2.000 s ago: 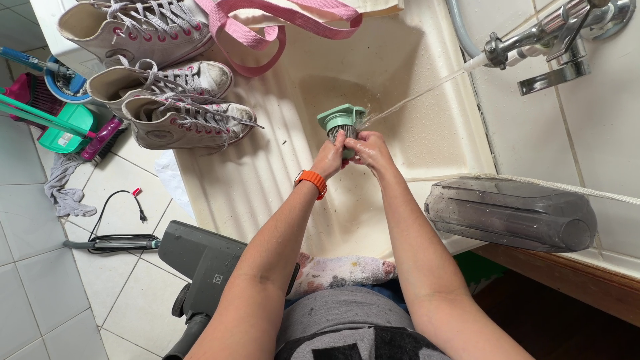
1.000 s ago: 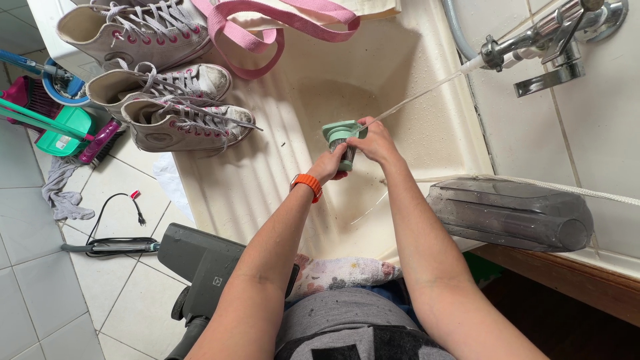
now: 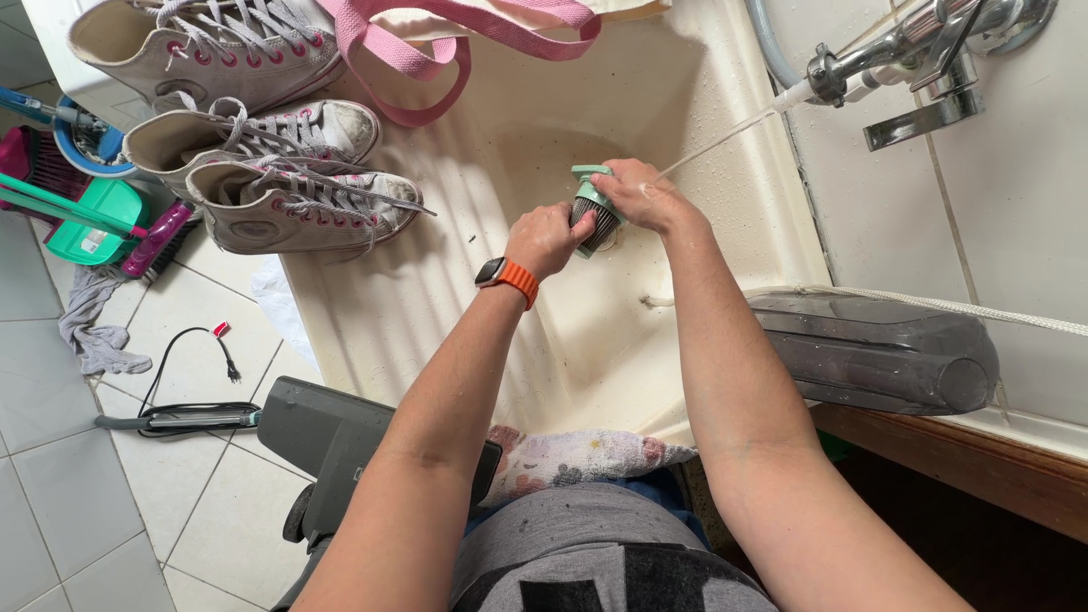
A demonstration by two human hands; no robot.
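Observation:
A pleated vacuum cleaner filter with a light green plastic frame [image 3: 592,204] is held over the laundry sink [image 3: 544,340]. My left hand [image 3: 546,240] grips its dark pleated lower end, with the thumb on the pleats. My right hand [image 3: 639,194] holds the green upper end. From the chrome tap [image 3: 884,64] at the upper right, a thin stream of water [image 3: 722,138] reaches the back of my right hand. An orange-strapped watch [image 3: 510,280] is on my left wrist.
High-top canvas shoes [image 3: 306,208] and a pink strap [image 3: 408,55] lie at the sink's upper left. A translucent grey plastic container [image 3: 875,348] rests on the right edge, under a white cord [image 3: 960,313]. A dark grey vacuum cleaner part [image 3: 331,442] is at the lower left.
The filter has tilted, its pleated end now pointing down and right. My hands have moved apart a little, and water now strikes my right hand.

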